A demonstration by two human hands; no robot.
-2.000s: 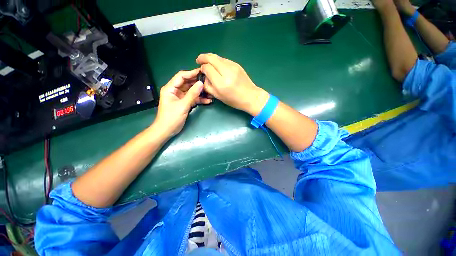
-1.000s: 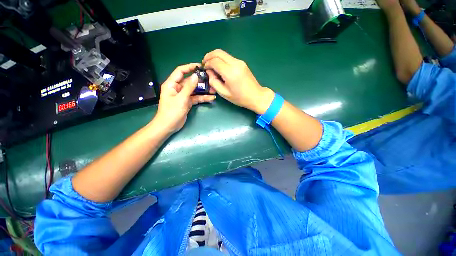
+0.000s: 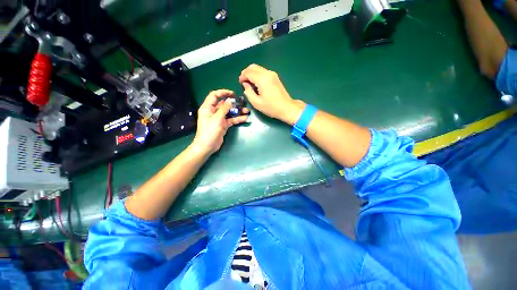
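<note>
My left hand holds a small black module with a light mark between thumb and fingers, above the green bench. My right hand is just up and right of it, with a gap between the hand and the module. Its fingers are curled with the tips together; whether something small is pinched there cannot be told. A blue wrist strap is on my right wrist.
A black test fixture with clear blocks and a red-gripped clamp stands left, beside a white box. A solder spool stands at the back right. A white strip crosses the back. Another person's arm is at right.
The view has turned left, bringing the red clamp grip and white box into view. My right hand has moved off the module, which stays in my left hand.
</note>
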